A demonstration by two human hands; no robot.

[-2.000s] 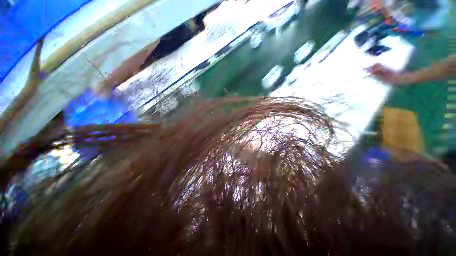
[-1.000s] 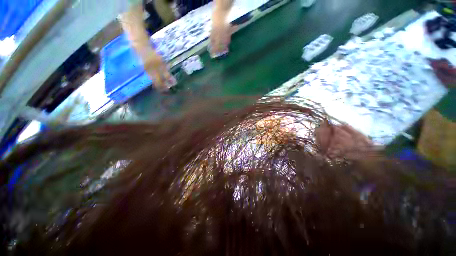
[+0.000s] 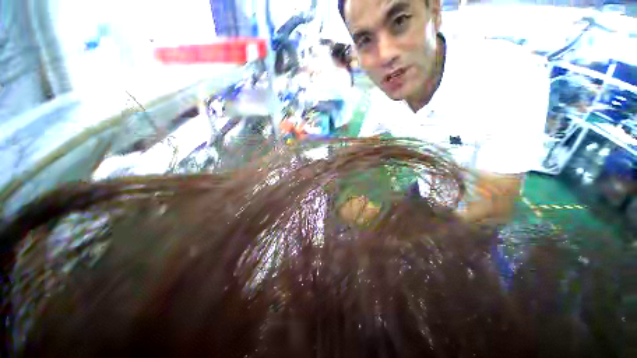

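Note:
Neither of my hands can be made out. Dark brown hair [image 3: 279,280] covers the lower half of the view and hides what lies below. Nearest beyond it, a person in a white shirt [image 3: 489,105] stands close at the centre right, with a bare forearm [image 3: 492,199] partly behind the hair. A small tan patch [image 3: 360,208] shows through the hair; I cannot tell what it is. No bench, belt or white parts can be clearly made out.
A red bar or sign [image 3: 209,52] hangs at the upper left. Blurred people and clutter [image 3: 325,77] lie behind. A white-framed rack [image 3: 594,105] stands at the right, above green floor with a yellow-marked line [image 3: 559,206].
The view has swung up and to the right, away from the belt, the white parts and the hands across it. The person in the white shirt has come into view.

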